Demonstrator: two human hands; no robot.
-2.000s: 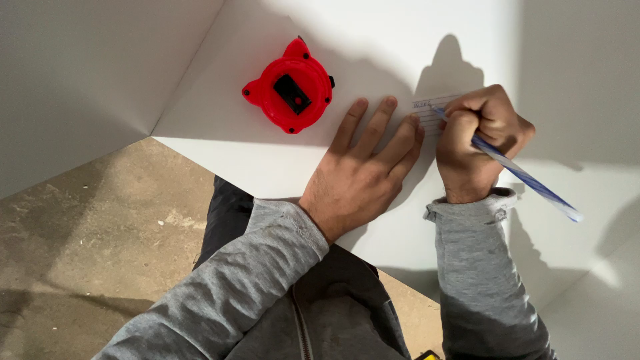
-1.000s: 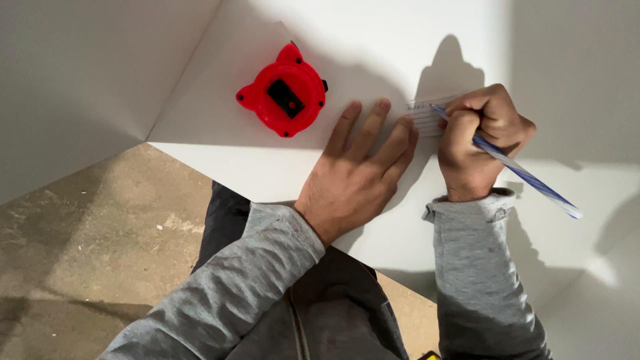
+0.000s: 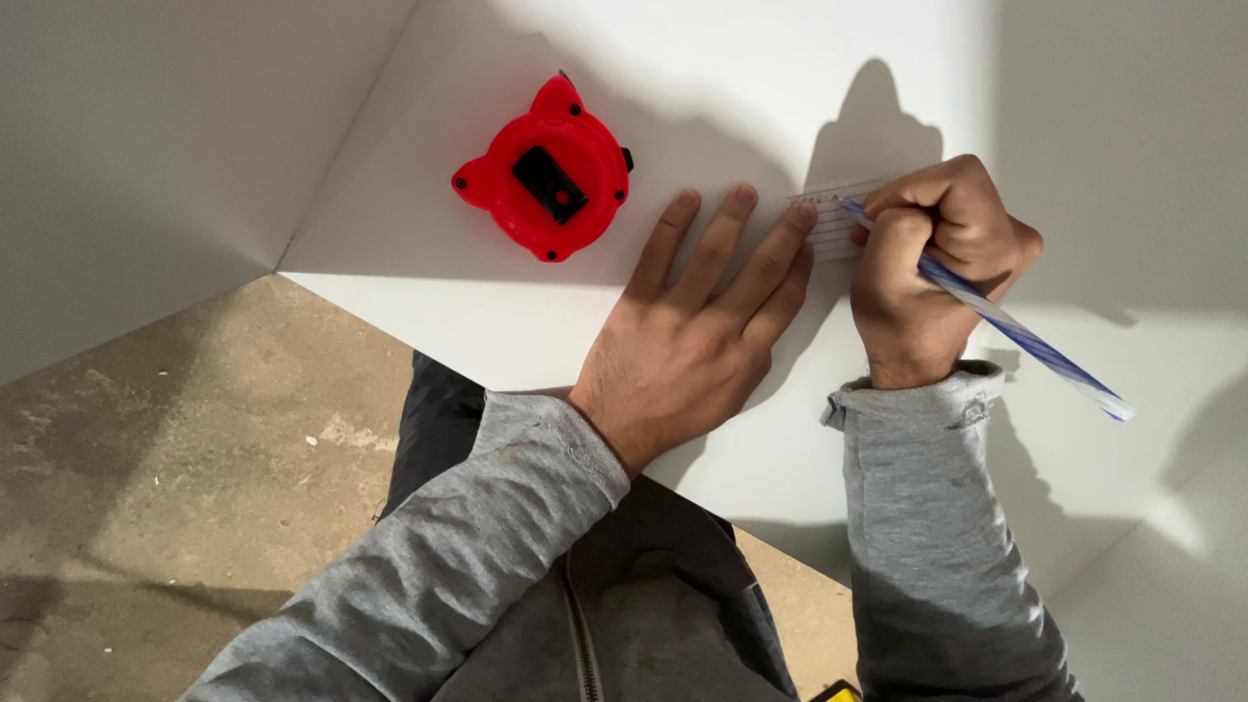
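Note:
My right hand grips a blue-and-white striped pen, its tip down on a small lined slip of paper that bears handwriting along an upper line. Part of the slip is hidden under the right hand. Flat on the white surface lies my left hand, palm down with fingers spread, the index fingertip touching the slip's left edge. To the left of those fingers is a round red plastic case with two ear-like lugs, small screws and a black clip; it looks like a tape measure. Neither hand touches it.
The white surface has an angled front edge, with white panels rising at the left and at the lower right. Concrete floor shows below. A yellow-and-black object is partly visible at the bottom edge.
The writing on the slip has grown a little, and the pen tip has shifted slightly to the right along the line. The left hand and the red case stay in place.

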